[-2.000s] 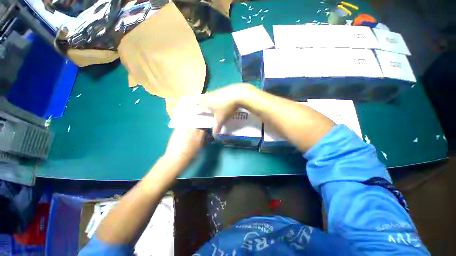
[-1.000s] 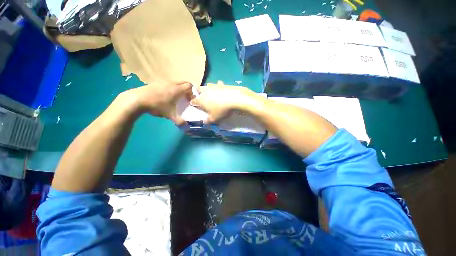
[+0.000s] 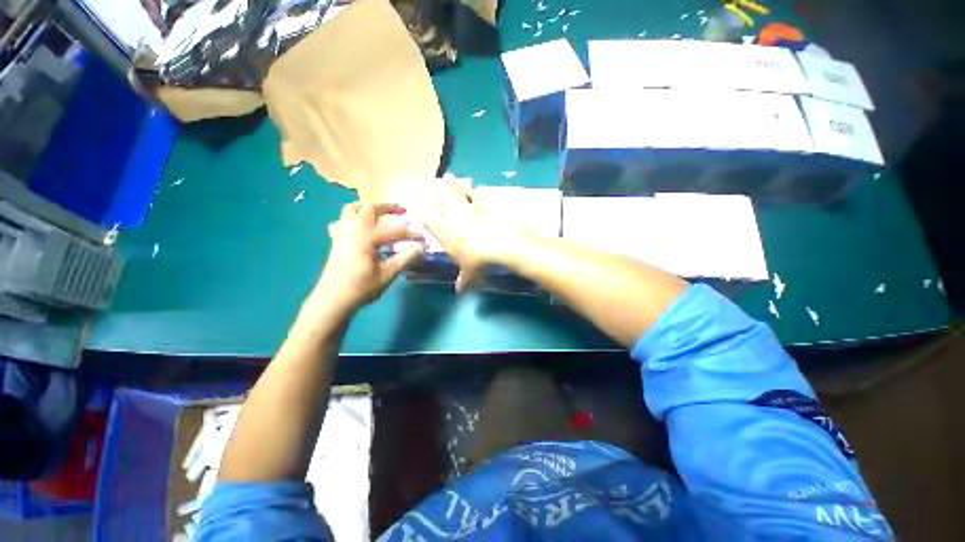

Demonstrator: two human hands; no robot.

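A short row of retail boxes with white tops (image 3: 677, 235) lies in front of me on the green bench. My left hand (image 3: 370, 252) is at the left end of this row, fingers bent around the front left side of the end box. My right hand (image 3: 460, 228) lies over the top of the same box, fingers spread. The two hands hide most of that box, so its lid shows only as a patch of white between the fingers. Whether either hand pinches a small piece is hidden.
Closed white-topped boxes (image 3: 683, 119) stand in rows at the back right. A brown cardboard sheet (image 3: 354, 101) and silvery-black bagged items (image 3: 228, 42) lie back left. A grey ribbed stack (image 3: 64, 254) is at the left edge. An insert carton (image 3: 344, 455) sits in a blue crate (image 3: 132, 455) below.
My left hand has come up to the end box and its forearm has shifted right since one second ago, uncovering the insert carton and crate. My right hand stays on the row, fingers more spread.
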